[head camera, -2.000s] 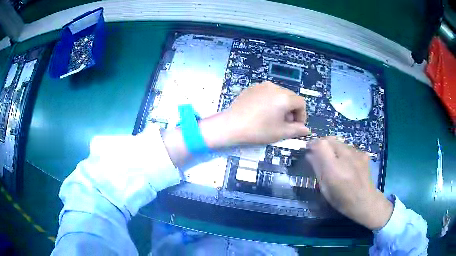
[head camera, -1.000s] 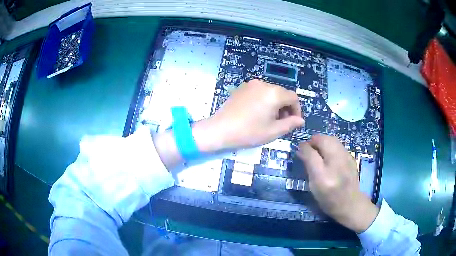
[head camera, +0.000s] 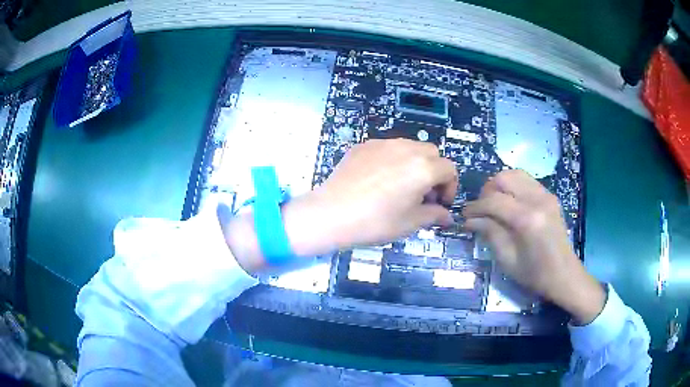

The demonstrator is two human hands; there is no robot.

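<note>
An open laptop base (head camera: 280, 106) lies in front of me, with silvery panels at both sides. The black mainboard (head camera: 371, 91) crosses its upper part. A dark touchpad module (head camera: 401, 287) with pale labels sits at the lower middle. My left hand (head camera: 386, 189), with a blue wrist strap (head camera: 270, 215), is over the board's middle, thumb and fingers bent together. My right hand (head camera: 526, 230) is just right of it, fingertips close to the left ones at the board's lower edge. The fingers hide whatever lies between them.
A blue bin (head camera: 94, 75) with many tiny silvery pieces stands at the upper left. Another device (head camera: 11, 174) is at the far left edge. A pale rail (head camera: 363, 13) runs behind. A red-orange stack (head camera: 669, 102) and a thin white strip (head camera: 663, 249) are at the right.
My right hand has moved up and right, uncovering more of the touchpad area and the lower right panel. My left hand has shifted slightly down. The whole view has also shifted a little.
</note>
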